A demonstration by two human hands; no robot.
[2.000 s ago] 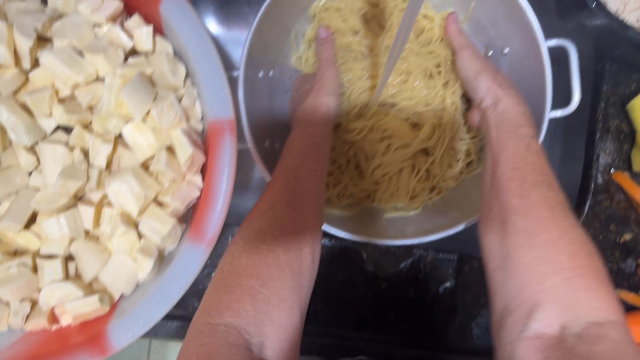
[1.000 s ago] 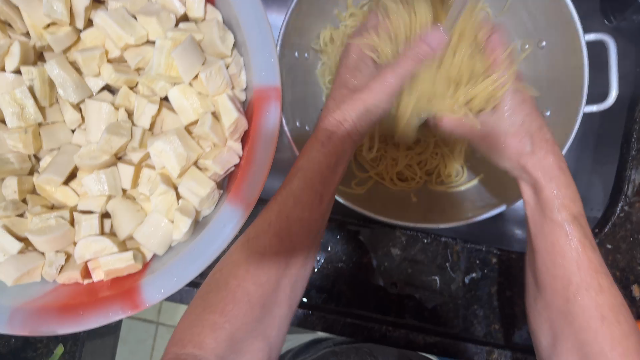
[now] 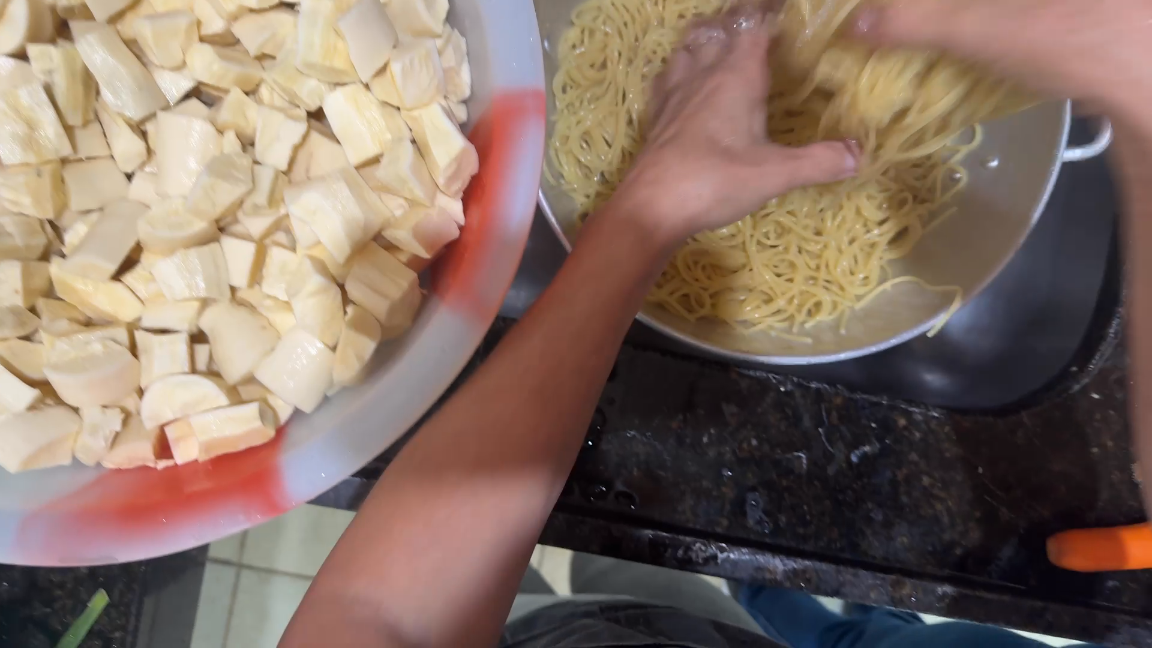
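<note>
A wide metal pan (image 3: 999, 243) with a side handle holds a mass of cooked spaghetti (image 3: 792, 270). My left hand (image 3: 720, 135) rests palm down in the noodles, its fingers partly hidden at the top and its thumb spread to the right. My right hand (image 3: 954, 45), at the upper right edge, is blurred and has a clump of noodles (image 3: 909, 99) against it, lifted over the pan; its fingers are partly out of view. A few strands lie over the pan's front rim.
At left, a large plastic basin (image 3: 504, 207) with white and red marks is full of peeled, cut root pieces (image 3: 333, 216). The pan sits over a sink (image 3: 1035, 306) in a dark stone counter (image 3: 810, 459). An orange carrot (image 3: 1098, 547) lies at the right edge.
Both hands were lifting noodles together one second ago; now the left is down on the noodles and the right is farther right with a clump. The stream of water seen two seconds ago is not visible.
</note>
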